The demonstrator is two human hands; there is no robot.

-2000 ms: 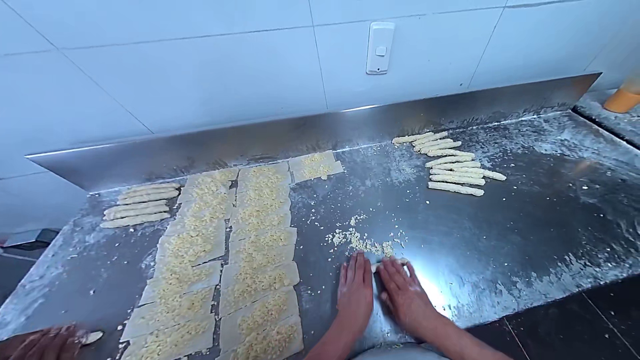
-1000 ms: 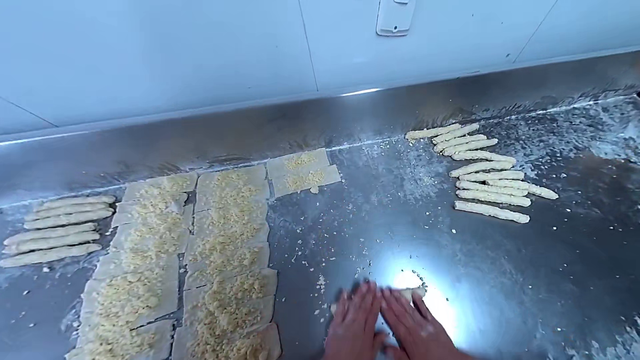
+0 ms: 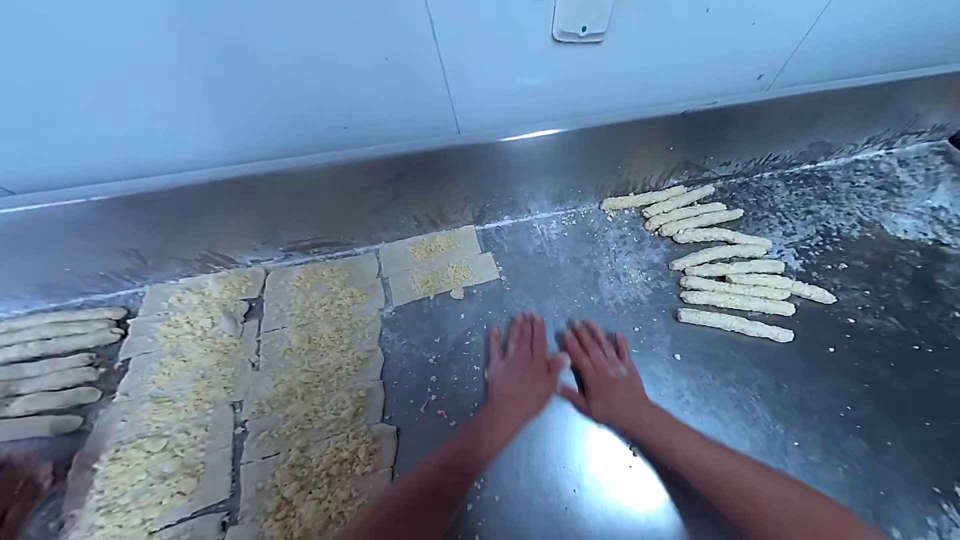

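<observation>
My left hand (image 3: pixel 523 367) and my right hand (image 3: pixel 606 375) lie palms down side by side on the metal worktop, thumbs close together. Their fingers point toward the back wall. Whatever is under the palms is hidden. To the left are dough rectangles (image 3: pixel 322 334) in columns, strewn with a crumbly pale yellow filling; two small dough rectangles (image 3: pixel 442 277) lie just beyond my left hand. Right of my right hand, several crumb-coated dough sticks (image 3: pixel 735 324) lie in a loose stack running back to the backsplash.
Several rolled dough sticks (image 3: pixel 52 345) lie at the far left. Another person's hand (image 3: pixel 22 487), blurred, is at the lower left edge. A metal backsplash (image 3: pixel 420 180) borders the worktop, with a tiled wall and a white wall plate (image 3: pixel 583 19) above. Flour covers the right back area.
My hands have moved forward, toward the back wall. A small piece of dough that showed beside my right fingers a second ago is out of sight. The view has moved closer to the worktop.
</observation>
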